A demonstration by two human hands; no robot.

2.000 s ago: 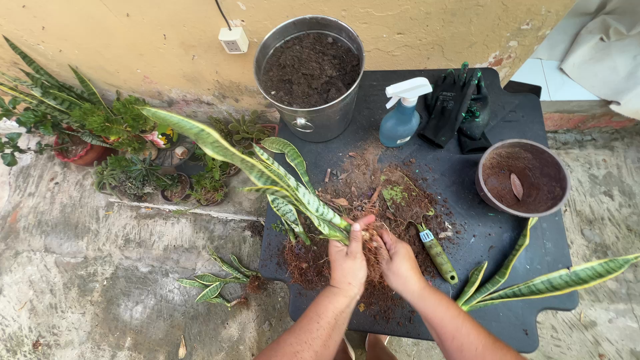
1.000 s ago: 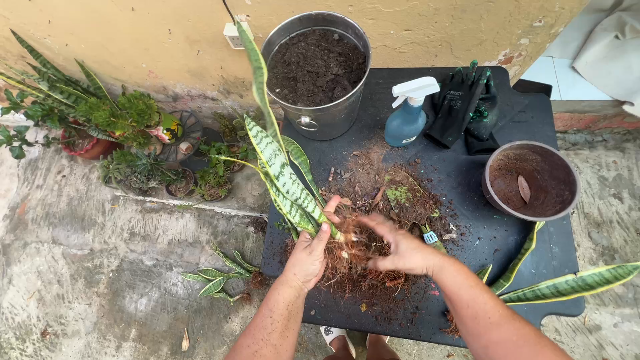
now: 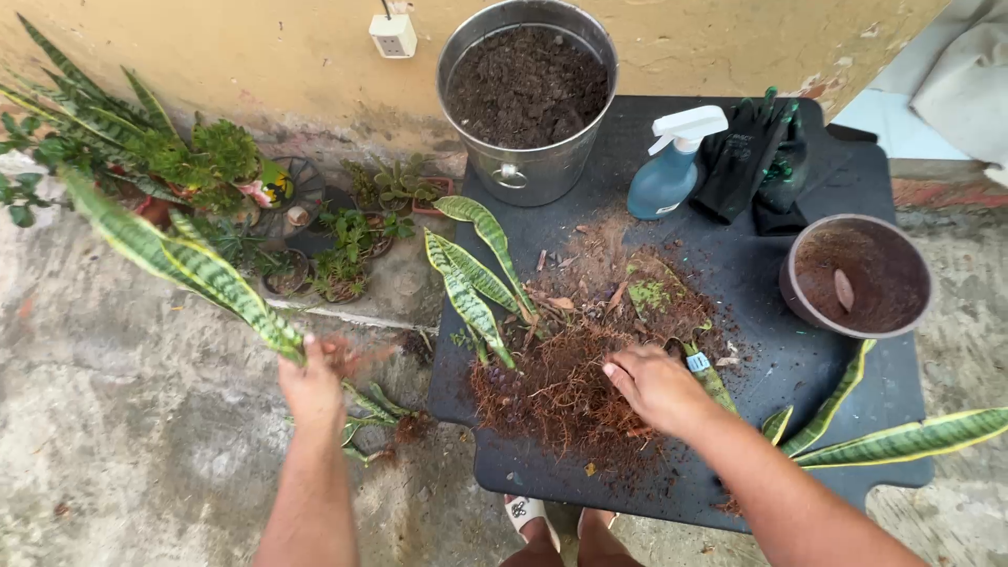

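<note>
My left hand grips the base of a variegated snake plant, held out over the concrete floor left of the table; its roots are blurred. My right hand rests at the edge of a heap of reddish roots and soil on the dark table; whether its fingers hold any roots cannot be told. Another snake plant lies at the heap's left side. Just beyond my right hand is a green tool handle with a pale blue tag. More snake plant leaves lie at the table's right front.
A metal bucket of soil stands at the back, with a spray bottle and dark work gloves to its right. A brown plastic pot sits at the right edge. Potted plants line the wall; a small snake plant lies on the floor.
My left hand has carried the snake plant from above the root heap out to the left, past the table edge. My right hand has come away from that plant and is down at the heap.
</note>
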